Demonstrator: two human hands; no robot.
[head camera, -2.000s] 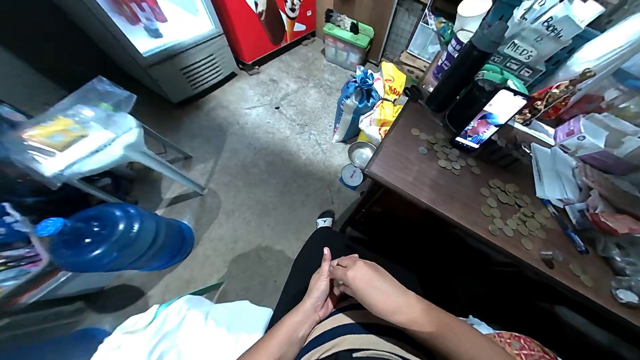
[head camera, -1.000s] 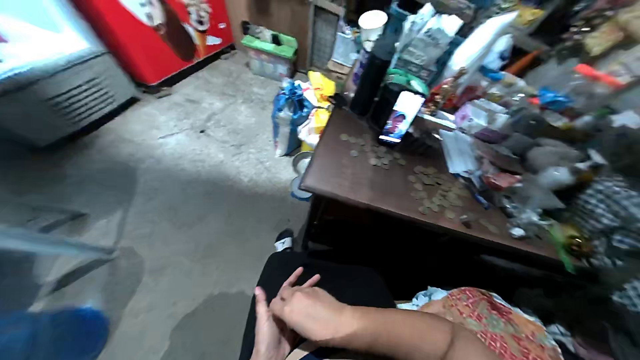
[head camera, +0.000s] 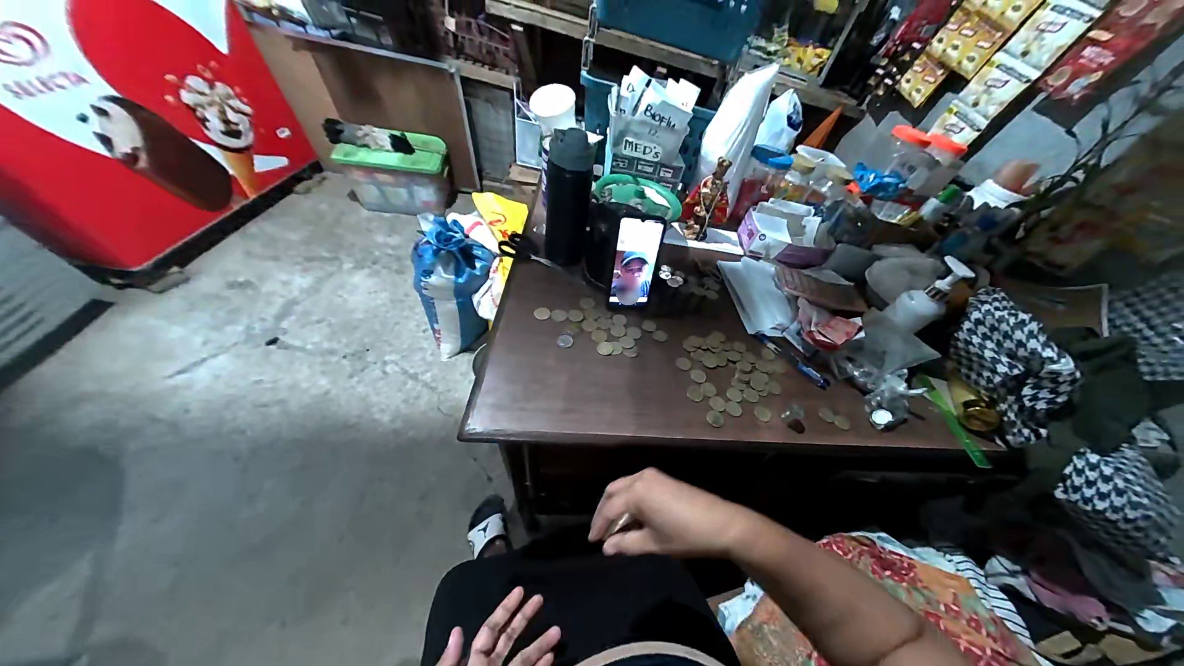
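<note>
My left hand (head camera: 504, 634) is at the bottom edge, palm up with fingers spread over my dark-clothed lap, holding nothing. My right hand (head camera: 647, 518) hovers over my thigh just below the front edge of the wooden table (head camera: 573, 398). Its fingers are curled, with a ring-like glint between them; whether it holds anything cannot be told. Many coins (head camera: 731, 370) lie loose on the tabletop in groups. Behind them a smartphone (head camera: 636, 262) stands upright with its screen lit, leaning by a black bottle (head camera: 567, 194).
Papers (head camera: 758, 294), a blue pen (head camera: 797, 363), a pump bottle (head camera: 916, 303), jars (head camera: 911, 157) and a green ruler (head camera: 953, 421) crowd the table's right side. Bags (head camera: 450, 282) and a green-lidded bin (head camera: 393, 176) stand on the floor. Patterned cloth (head camera: 888, 573) lies at lower right.
My hands, together in both earlier frames, are now apart: the right one is raised toward the table edge, the left one low over my lap. The view has turned to the right.
</note>
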